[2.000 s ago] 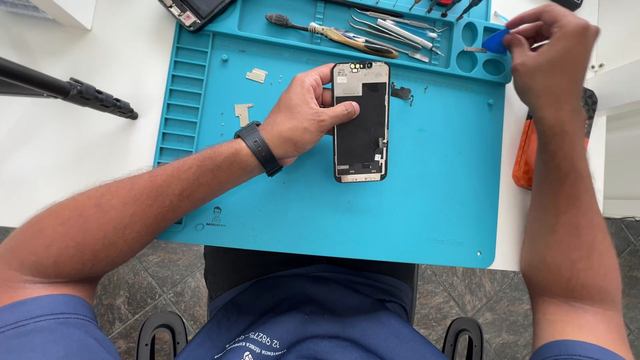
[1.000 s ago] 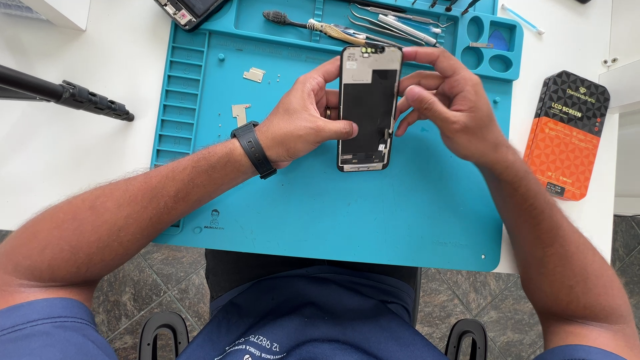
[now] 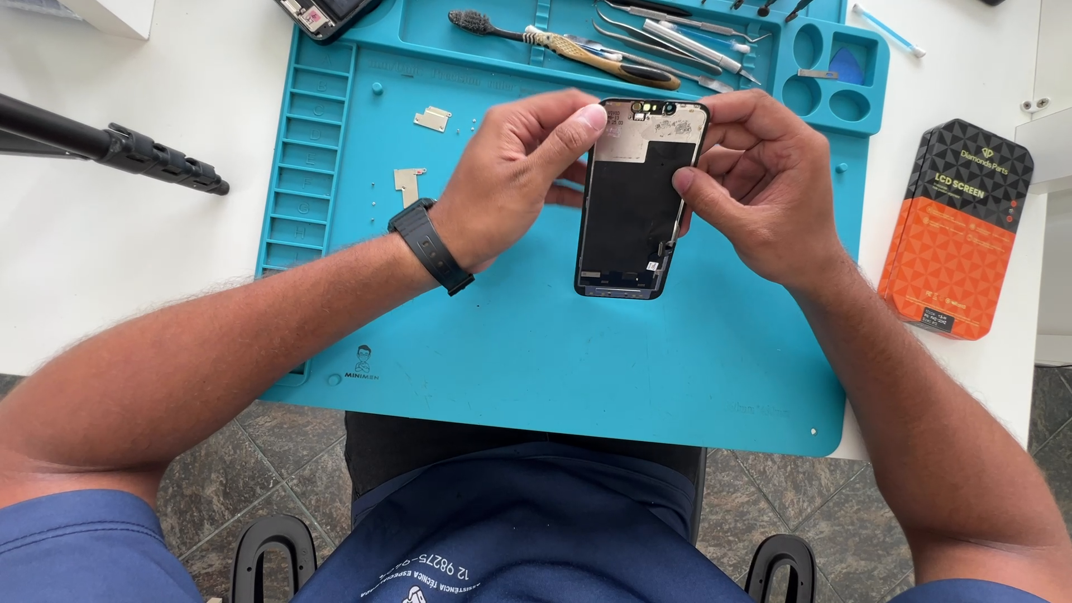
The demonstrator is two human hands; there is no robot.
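Note:
A phone screen assembly [image 3: 632, 209], its black and silver back facing up, is held between both hands above the blue silicone repair mat [image 3: 569, 360]. My left hand [image 3: 528, 167] grips its upper left edge, thumb at the corner. My right hand [image 3: 758, 176] holds the right edge, with the thumb on the back and the other fingers partly hidden behind it. Small camera or sensor parts show along its top edge. Two small metal shield plates, one upper [image 3: 433, 119] and one lower [image 3: 409, 186], lie on the mat left of my left hand, with tiny screws near them.
A brush [image 3: 561, 46], tweezers [image 3: 662, 40] and other tools lie in the mat's top tray. A blue plastic pick [image 3: 846, 67] sits in a compartment at right. An orange and black screen box [image 3: 959, 226] stands right of the mat. A black tripod leg [image 3: 109, 146] reaches in from the left.
My right hand has come from the upper right compartments, where it had the blue pick, to the screen's right edge. The pick now lies in a compartment. My left hand has shifted up to the screen's top corner.

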